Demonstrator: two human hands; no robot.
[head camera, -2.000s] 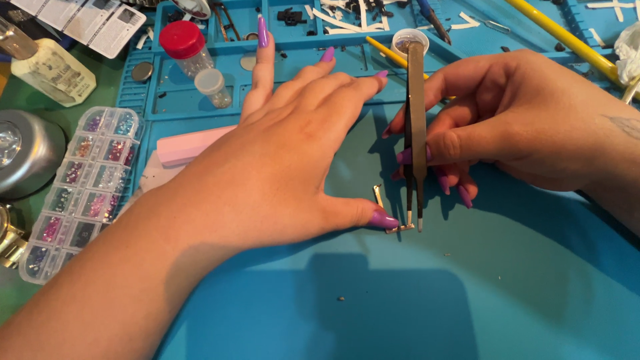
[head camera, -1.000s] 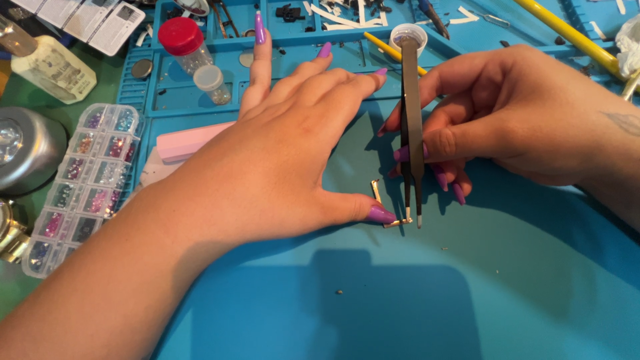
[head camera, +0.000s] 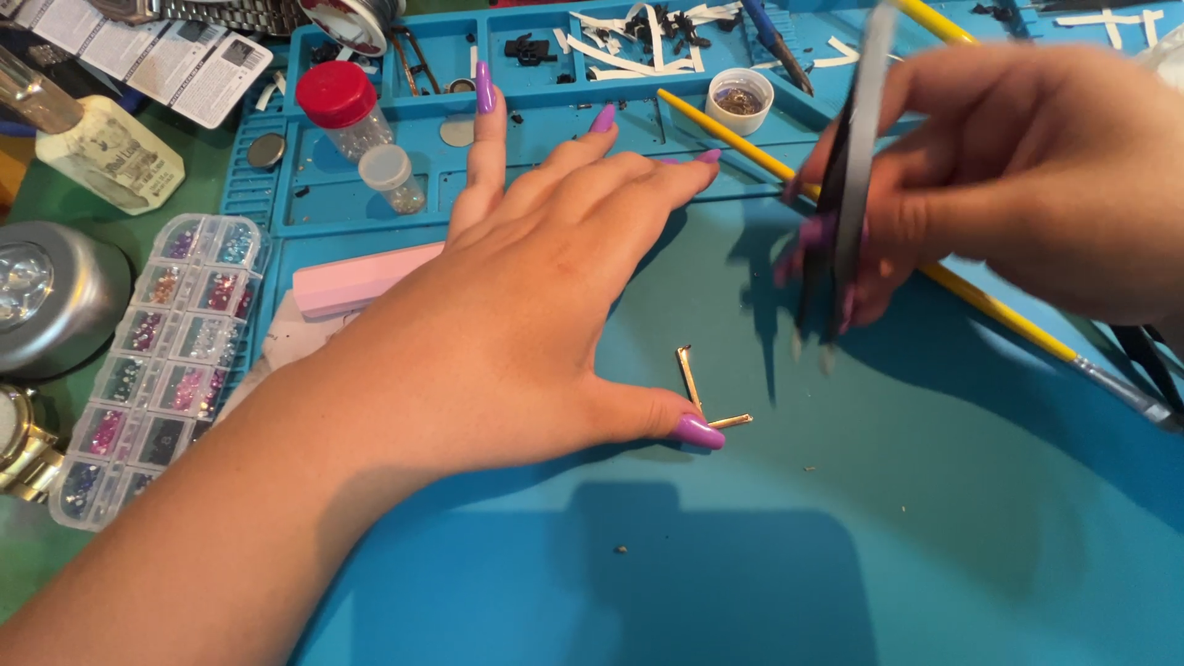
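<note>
My left hand lies spread on the blue silicone mat, its thumb pressed on the corner of a small V-shaped gold-coloured metal piece. One arm of the piece points up and the other to the right. My right hand is blurred and holds dark tweezers, whose tips hang above the mat to the upper right of the metal piece. No object can be made out between the tips. A yellow-handled brush passes behind the right hand.
The mat's raised compartments hold a red-capped jar, a small clear vial, a white cup of tiny parts and white strips. At left are a pink block, a rhinestone case, a bottle and a metal tin.
The tweezers in my right hand have lifted from the metal piece and moved up and to the right. My left thumb stays on the piece.
</note>
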